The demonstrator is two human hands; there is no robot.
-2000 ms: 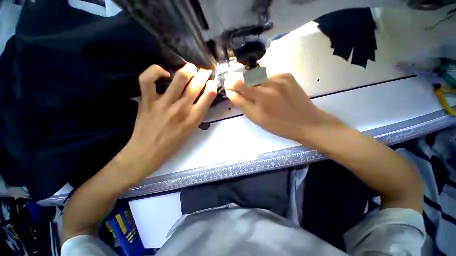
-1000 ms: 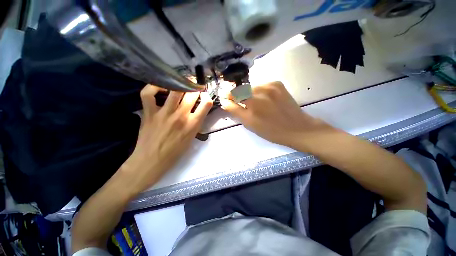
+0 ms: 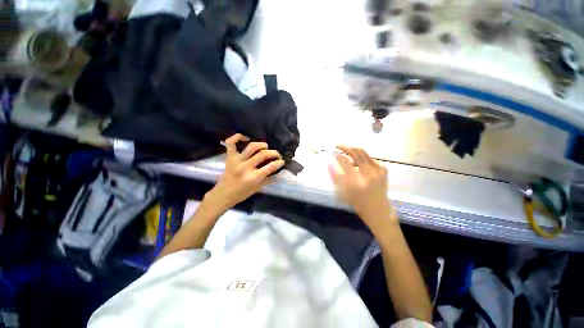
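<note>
A black garment (image 3: pixel 173 83) lies bunched on the white table at the left, its gathered narrow end (image 3: pixel 279 122) towards the middle. My left hand (image 3: pixel 250 168) has its fingers curled on the lower edge of that end. A small dark flap (image 3: pixel 293 167) sticks out beside the fingertips. My right hand (image 3: pixel 362 179) is blurred over the table, right of the cloth and apart from it, fingers bent; whether it holds anything is unclear. The sewing machine's white head (image 3: pixel 442 96) with a blue stripe is at the upper right, its needle area blurred.
Small black tabs (image 3: pixel 460 133) lie fanned on the machine bed. Snips with yellow and green loops (image 3: pixel 544 218) lie at the table's right end. Grey-white and black garments (image 3: pixel 96 214) hang below left, and more (image 3: pixel 506 291) below right. A printed strip (image 3: pixel 448 221) runs along the table's front edge.
The view has shifted, showing more table. The black cloth and my left hand are now left of the machine, away from the needle. My right hand has come apart from my left.
</note>
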